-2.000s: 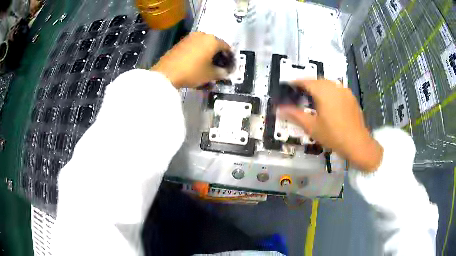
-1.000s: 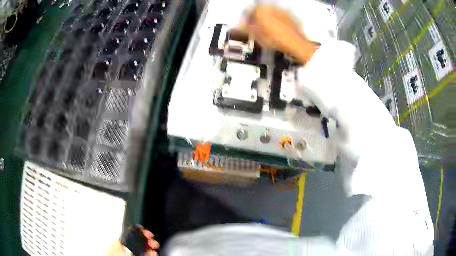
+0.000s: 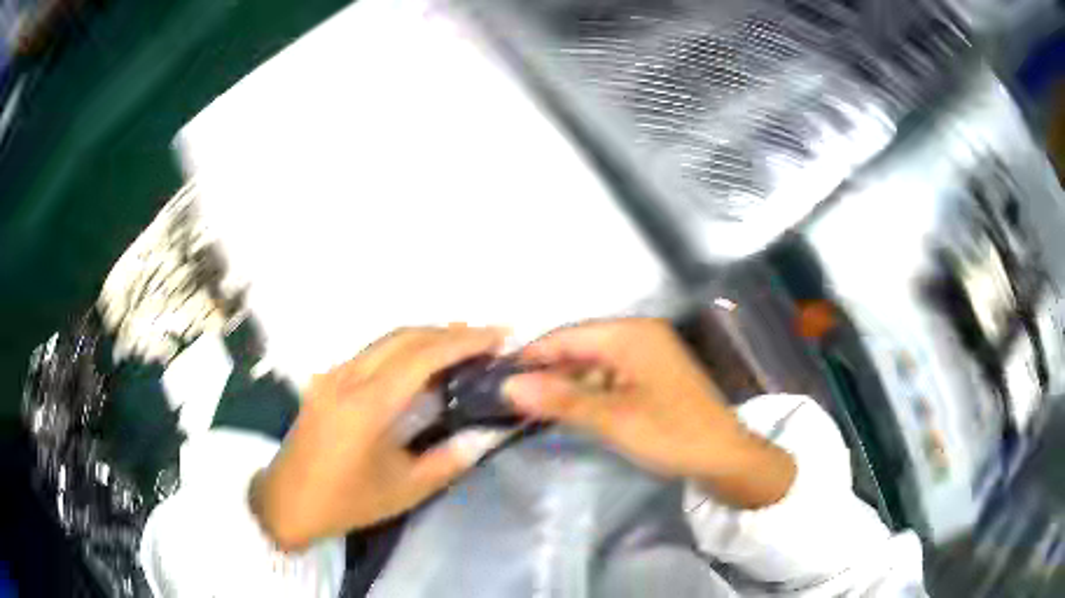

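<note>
My left hand (image 3: 362, 438) and my right hand (image 3: 642, 403) are together at the lower middle, in front of my body. Between their fingertips is a small black watch case (image 3: 477, 394), blurred. My left fingers hold its left side. My right thumb and fingers are on its right side. Its exact face and any small part on it cannot be made out.
A large white sheet (image 3: 409, 187) lies just beyond my hands. A loose pile of beige pieces (image 3: 164, 286) and a white card (image 3: 199, 380) are at left. A clear blister tray (image 3: 736, 117) is at the upper right. The white press machine (image 3: 888, 269) stands at right.
The view has swung left from the press machine to the bench. My right hand has left the fixtures and come to my left hand. Both now meet at the black case.
</note>
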